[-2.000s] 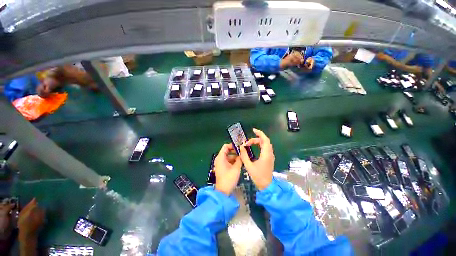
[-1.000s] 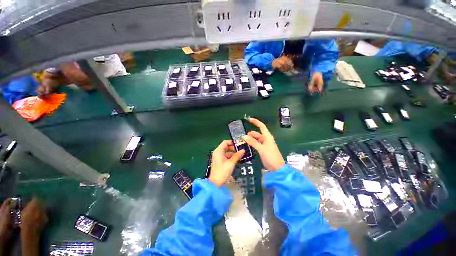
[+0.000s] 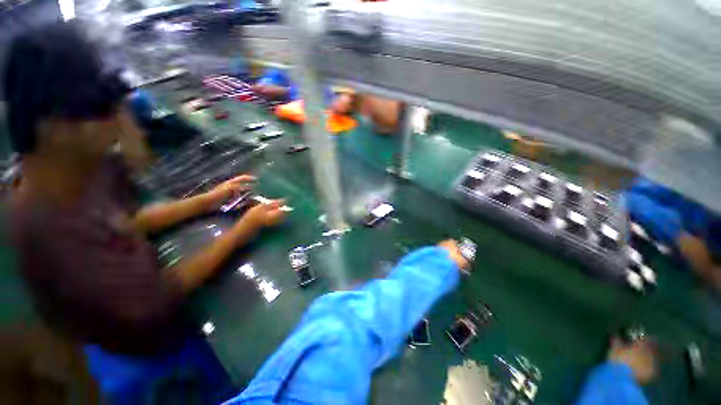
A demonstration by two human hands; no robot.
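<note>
The picture is blurred. My left hand (image 3: pixel 456 255) reaches forward at the centre, its fingers on a small dark-and-silver phone (image 3: pixel 468 251). My right hand (image 3: pixel 634 357) is at the lower right, blurred, with something small and dark at its fingertips that I cannot make out. Two dark phones lie on the green surface below my left hand, one upright-looking (image 3: pixel 420 333) and one tilted (image 3: pixel 462 332). A pale liner strip (image 3: pixel 468 384) and shiny pieces (image 3: pixel 518 376) lie at the bottom edge.
A clear compartment tray (image 3: pixel 545 225) of black-and-white units stands at the right. A grey post (image 3: pixel 322 150) rises left of my arm. A person in a dark top (image 3: pixel 87 245) works at the left. Other phones (image 3: pixel 301 266) lie between us. A blue sleeve shows at far right.
The view has swung left. My hands have parted; the left has gone forward and left with a phone, the right is apart at the lower right. The neighbouring person has come into view.
</note>
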